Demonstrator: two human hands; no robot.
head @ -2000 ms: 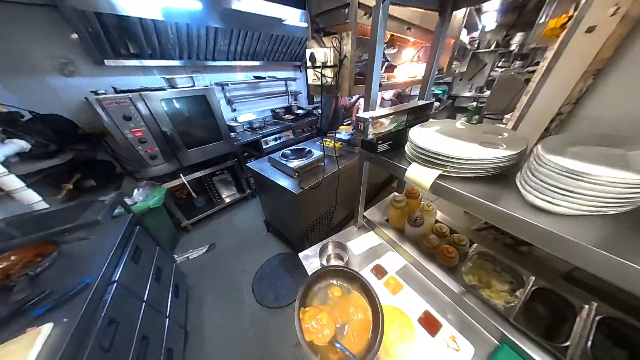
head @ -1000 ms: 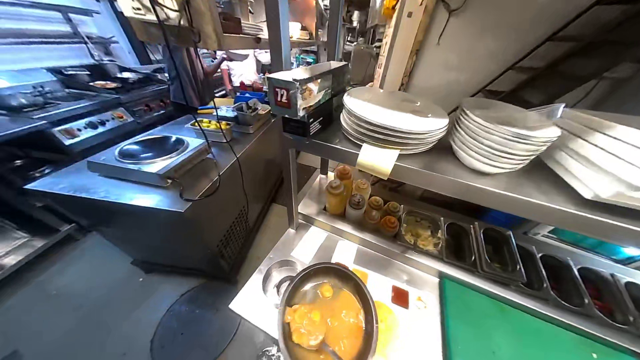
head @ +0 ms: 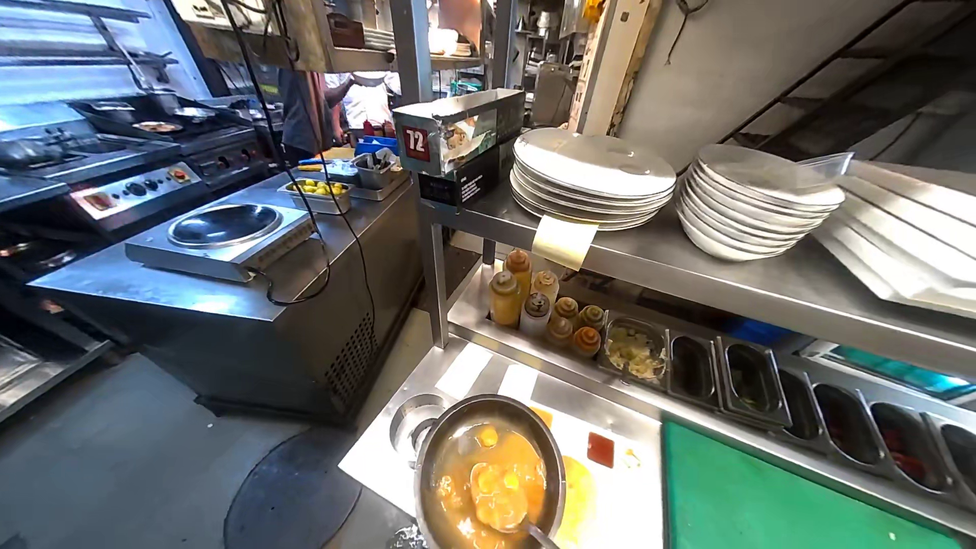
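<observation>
Neither my left hand nor my right hand is in view. A dark round bowl or pan (head: 553,499) of orange-brown broth with yellow pieces is low in the head view. A metal ladle (head: 540,534) rests in it, its bowl full of broth and pieces, its handle running out at the bottom edge; what holds it is hidden. Left of the pan sits a small round steel container (head: 400,423). White sheets or boards (head: 625,503) lie under and beside them, bearing a red square sauce patch (head: 600,450) and a yellow patch (head: 583,488).
A green cutting board (head: 762,496) lies at right. Behind are squeeze bottles (head: 505,299) and steel food pans (head: 839,423). The overhead shelf (head: 640,267) holds stacked white plates (head: 591,164) and bowls (head: 751,198). An induction wok cooker (head: 225,229) stands on the left counter. People are in the background.
The view has swung to the right since two seconds ago. The ladle's bowl, full of broth and pieces, now shows plainly in the middle of the pan.
</observation>
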